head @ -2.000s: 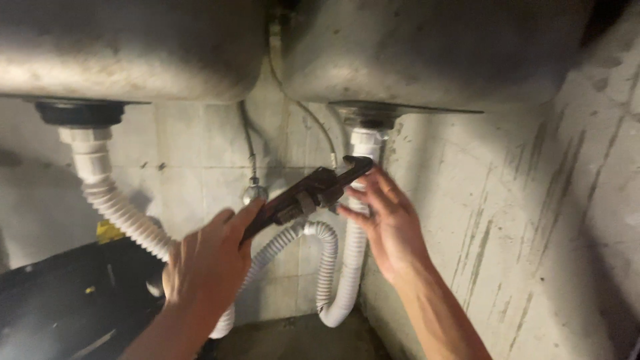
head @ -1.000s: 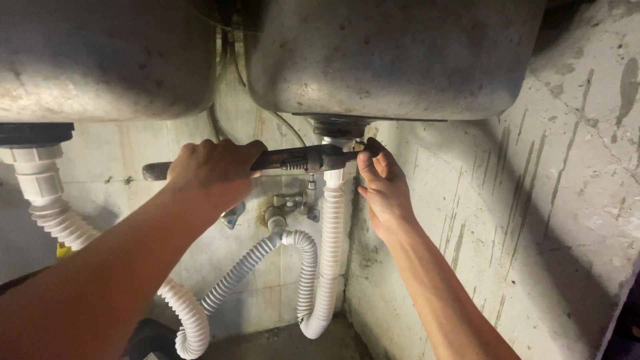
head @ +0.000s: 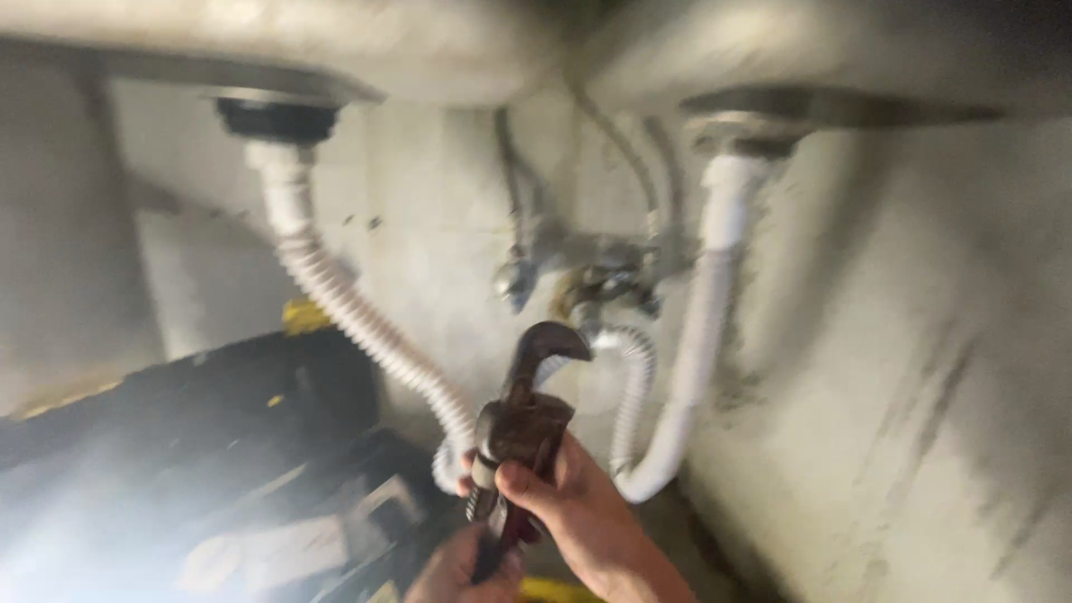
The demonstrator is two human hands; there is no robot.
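Note:
A pipe wrench (head: 528, 427) stands nearly upright at the lower middle, its hooked jaw pointing up and spaced apart from the lower jaw. My left hand (head: 465, 565) grips its handle at the bottom edge of the view. Just above, my right hand (head: 578, 519) is closed around the wrench below the jaws, with the thumb near the adjusting nut. The wrench is clear of the right sink drain (head: 745, 134), from which a white drain hose (head: 703, 335) runs down. Under the left drain (head: 276, 117), a white corrugated hose (head: 368, 327) slopes down behind the wrench.
Two metal sink basins (head: 402, 59) hang overhead. Shutoff valves (head: 615, 285) with thin supply hoses are on the back wall. A rough concrete wall (head: 904, 377) rises at the right. A black object with yellow parts (head: 318, 402) lies at the lower left. The view is blurred.
The wrench has come away from the top of the right drain pipe and down, turning from nearly level to upright. My right hand has gone from the jaw end to the wrench's body.

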